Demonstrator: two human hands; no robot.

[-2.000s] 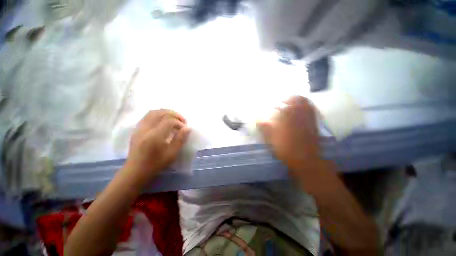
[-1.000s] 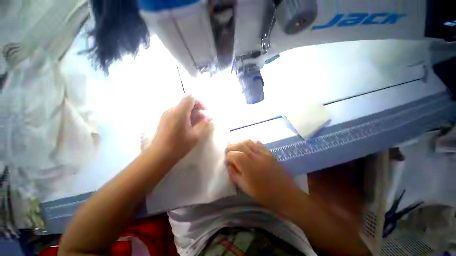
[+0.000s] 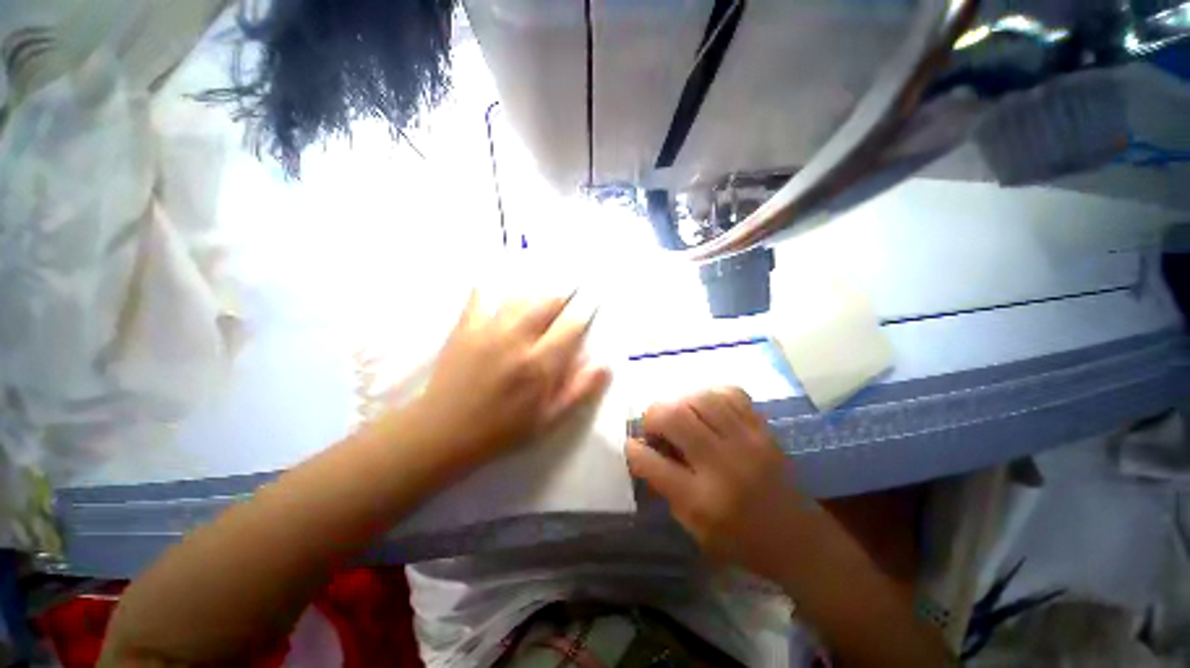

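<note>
A white fabric panel lies on the machine bed and over the table's front edge. My left hand lies on it with fingers spread, just left of and below the needle area, which is lost in glare. My right hand is at the panel's right edge with its fingers curled; a small dark thing shows at its fingertips, too blurred to name. The white sewing machine head stands above. A dark grey ribbed cylinder hangs right of the needle area. Small cream pieces lie on the bed to the right.
A pile of cut panels covers the table's left. A dark blue thread tassel hangs at the head's left end. The ruler edge runs along the front right. Dark open-handled snips and red cloth show below.
My left hand has flattened and spread on the panel, slightly lower and right. My right hand has moved slightly right and down. The view has shifted, and a shiny curved edge now crosses the machine head.
</note>
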